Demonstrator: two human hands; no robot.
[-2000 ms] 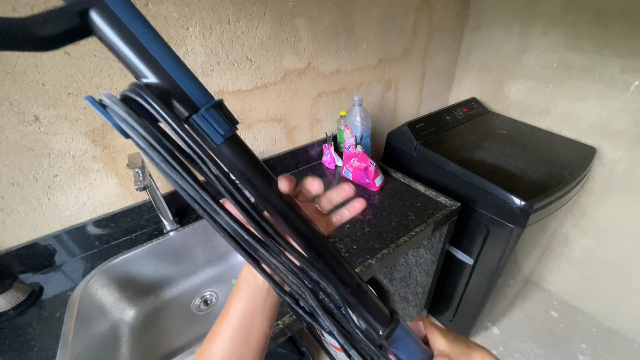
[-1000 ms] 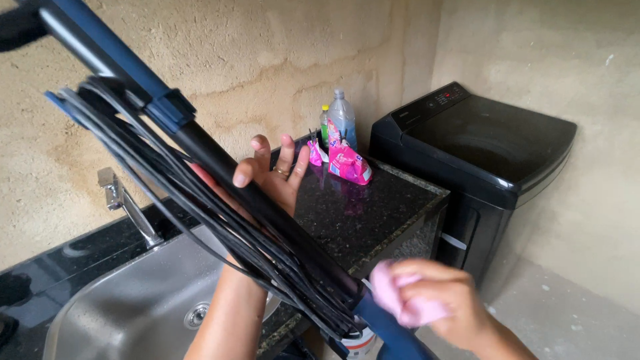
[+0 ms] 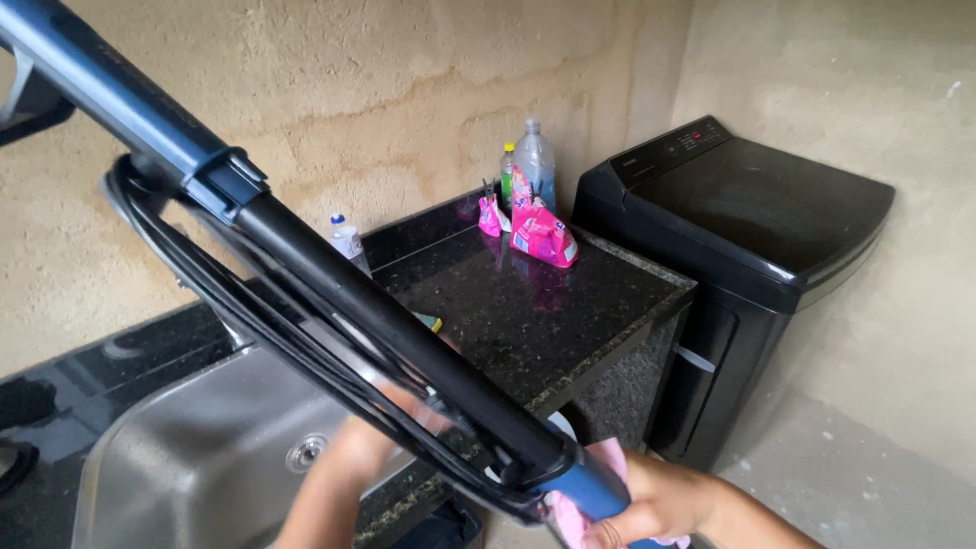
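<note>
A vacuum cleaner's black tube (image 3: 396, 328) with a blue handle section (image 3: 130, 84) slants across the view from upper left to lower right. A black power cord (image 3: 282, 343) is looped lengthwise along its underside. My right hand (image 3: 648, 496) grips the blue lower part (image 3: 587, 480) with a pink cloth (image 3: 568, 515) between palm and plastic. My left hand (image 3: 400, 419) is blurred and partly hidden behind the cord and tube, near the lower middle; whether its fingers hold anything cannot be seen.
Behind stands a black granite counter (image 3: 488, 328) with a steel sink (image 3: 191, 457), a partly hidden sponge (image 3: 431, 322), pink detergent bags (image 3: 545, 236) and plastic bottles (image 3: 534, 156). A black washing machine (image 3: 762, 206) stands at the right, beside the wall.
My left hand, earlier raised with spread fingers behind the tube, has moved down. My right hand with the pink cloth, away from the tube a second ago, is now on its blue lower part.
</note>
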